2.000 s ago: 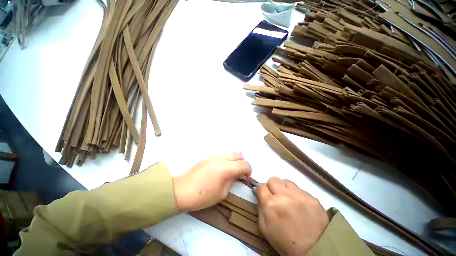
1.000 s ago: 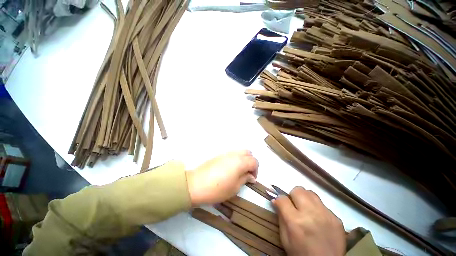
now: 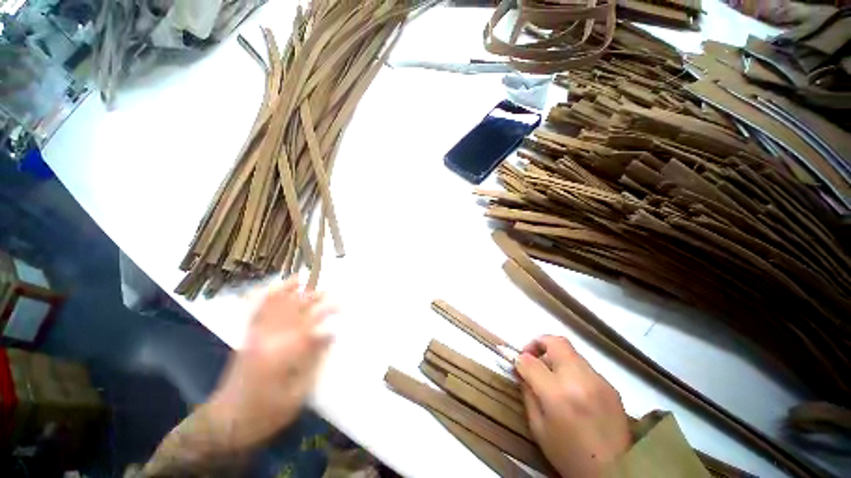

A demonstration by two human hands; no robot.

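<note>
My right hand is at the lower centre, thumb and forefinger closed at a narrow brown strap. The strap's free end points up and left. A tiny pale tip shows at the fingertips; any tool in the palm is hidden. My left hand is motion-blurred at the lower left, fingers spread, nothing visible in it. Its fingertips are just below the loose strap bundle; contact is unclear. A short row of straps lies beside and partly under my right hand.
A large strap pile fills the right. A few long straps curve beyond my right hand. A black smartphone and a whitish crumpled thing lie between piles. Looped straps are behind. The white table's edge runs along the left.
My left hand has let go of the strap and moved left towards the loose bundle. My right hand stays near the same strap. The view has shifted, showing more at the back.
</note>
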